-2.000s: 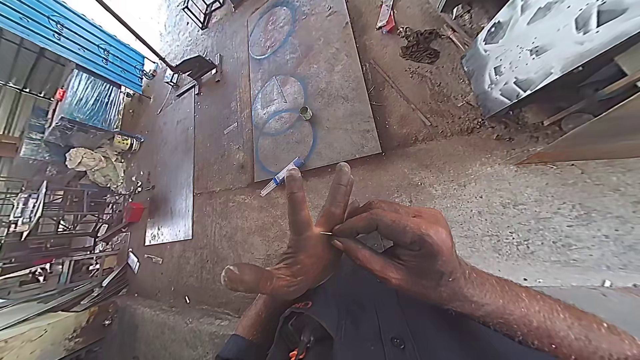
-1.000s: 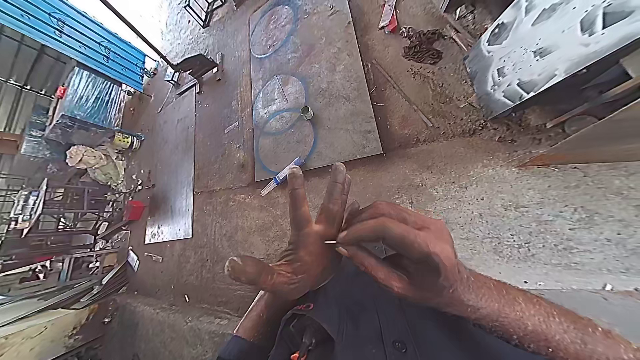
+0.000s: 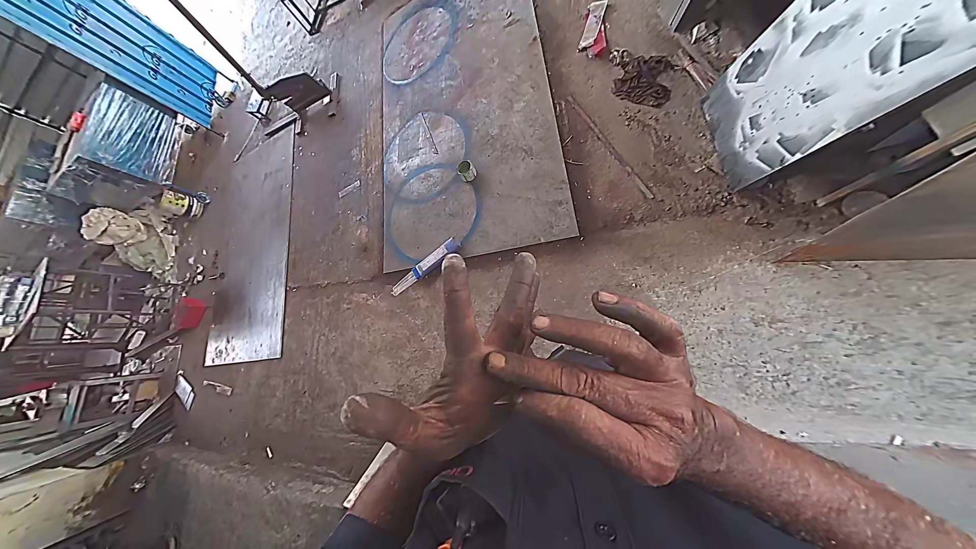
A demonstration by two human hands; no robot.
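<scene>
My left hand (image 3: 461, 389) is held palm up, with its thumb and two fingers spread; its other fingers are partly hidden. My right hand (image 3: 621, 389) reaches in from the right, its index fingertip touching the left palm and its thumb just below. No item shows between the right fingertips, though their contact area is partly hidden. Beyond the left fingertips, a blue and clear pack of thin rods (image 3: 427, 264) lies at the near edge of a flat metal sheet (image 3: 518, 152). The sheet bears blue circles, and a small cylindrical can (image 3: 467, 171) stands on it.
A long metal strip (image 3: 255, 259) lies to the left, near a labelled tub (image 3: 183, 203) and crumpled cloth (image 3: 137, 236). Metal frames and scrap fill the far left. At upper right are a dark rag (image 3: 642, 78) and a white-splashed panel (image 3: 831, 84) with cutouts.
The thin light piece seen earlier between my right thumb and index finger at the left palm no longer shows. My right fingers have spread and straightened. My left hand remains palm up.
</scene>
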